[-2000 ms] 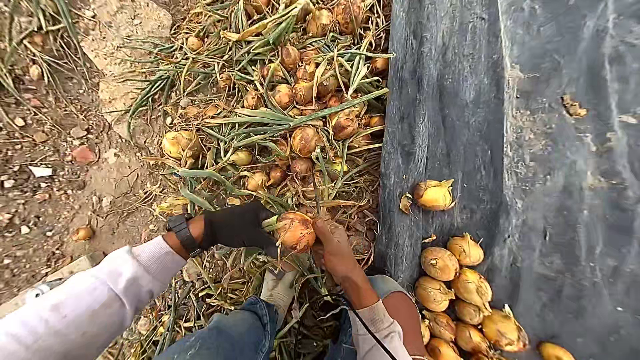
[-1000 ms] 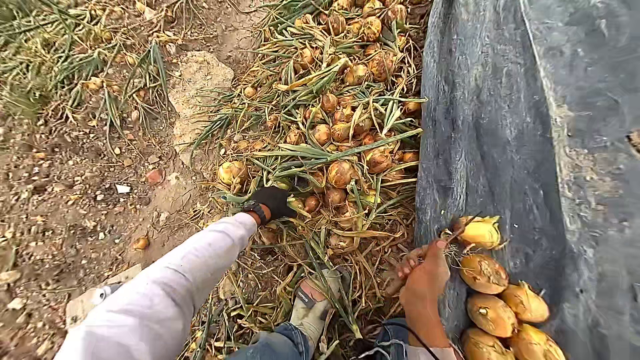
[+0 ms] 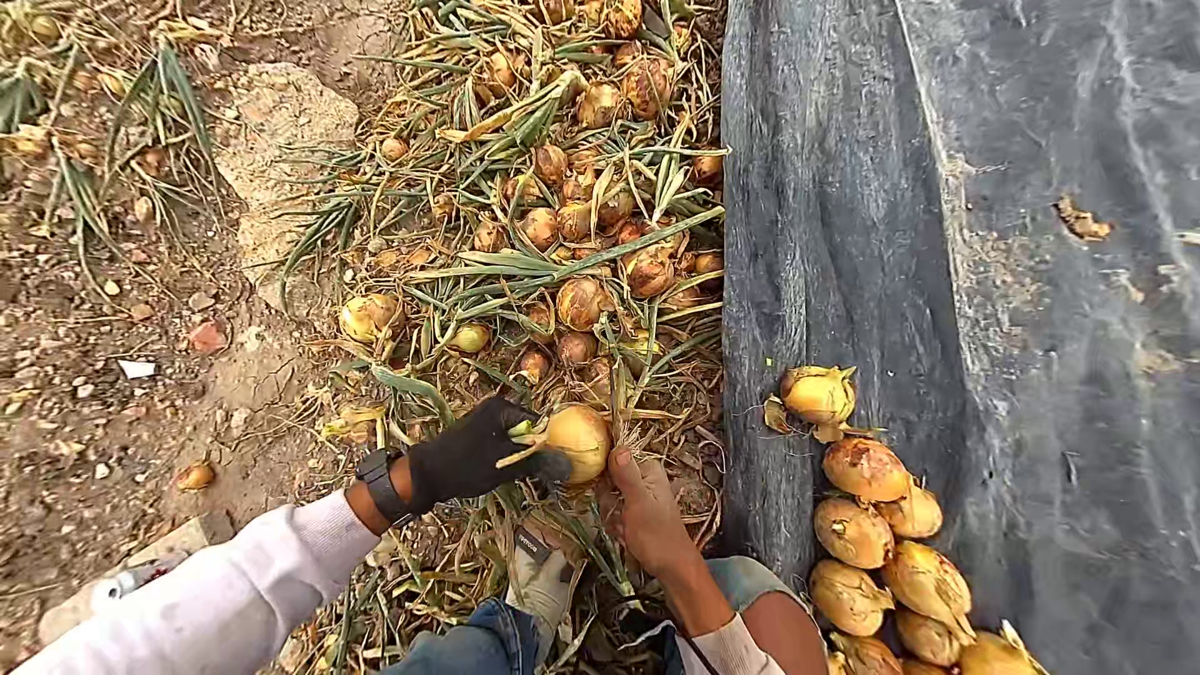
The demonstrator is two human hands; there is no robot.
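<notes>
My left hand point(image 3: 483, 455), in a black glove with a watch at the wrist, holds a yellow onion point(image 3: 578, 442) with a short cut green neck. My bare right hand point(image 3: 647, 511) is at the onion's right side, its thumb and fingers pinched near the dry roots; a thin upright thing stands above them, too blurred to name. Beyond my hands lies a heap of onions with green and dry leaves point(image 3: 581, 305). To the right, several trimmed onions point(image 3: 853, 532) rest on dark sheeting point(image 3: 844, 234).
Stony soil and a flat pale rock point(image 3: 281, 141) are on the left. A loose small onion point(image 3: 195, 476) lies there, above a pale block point(image 3: 141, 572) at the lower left. My shoe point(image 3: 542, 581) stands among leaves below my hands. A brown scrap point(image 3: 1083, 220) lies on the sheeting.
My left hand was reaching into the heap one second ago and now holds an onion. My right hand has moved left from the sheeting, where an onion now lies at the top of the group.
</notes>
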